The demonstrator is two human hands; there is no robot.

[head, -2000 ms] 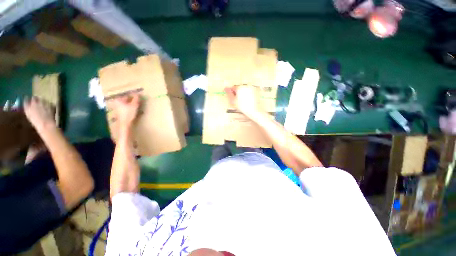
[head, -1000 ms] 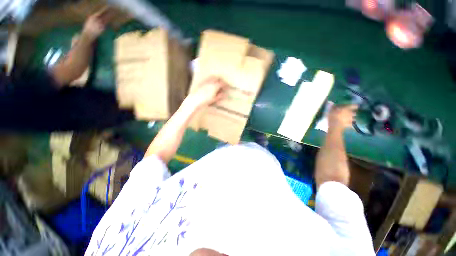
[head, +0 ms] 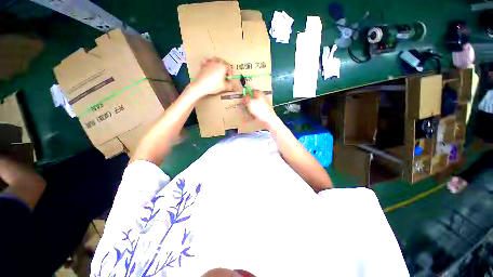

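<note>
A bundle of brown flat cartons (head: 212,27) lies in front of me on the green bench, with a thin green string (head: 262,76) around it. My left hand (head: 213,77) is on the bundle at the string, its fingers bent; the fingertips' hold is too small to tell. My right hand (head: 258,106) holds small green-handled cutters (head: 246,89), their dark tip at the string. A second tied carton bundle (head: 108,89) lies to the left.
White paper slips (head: 282,26) and a long white strip (head: 307,59) lie right of the bundle. A fan blade (head: 346,33) and a motor unit (head: 395,37) lie further right. A blue stool (head: 318,143) stands below the bench edge. Another person's arm (head: 20,176) is at left.
My right hand has come from the slips at the right to the bundle, now with the cutters. My left hand stays on the bundle. The view has shifted.
</note>
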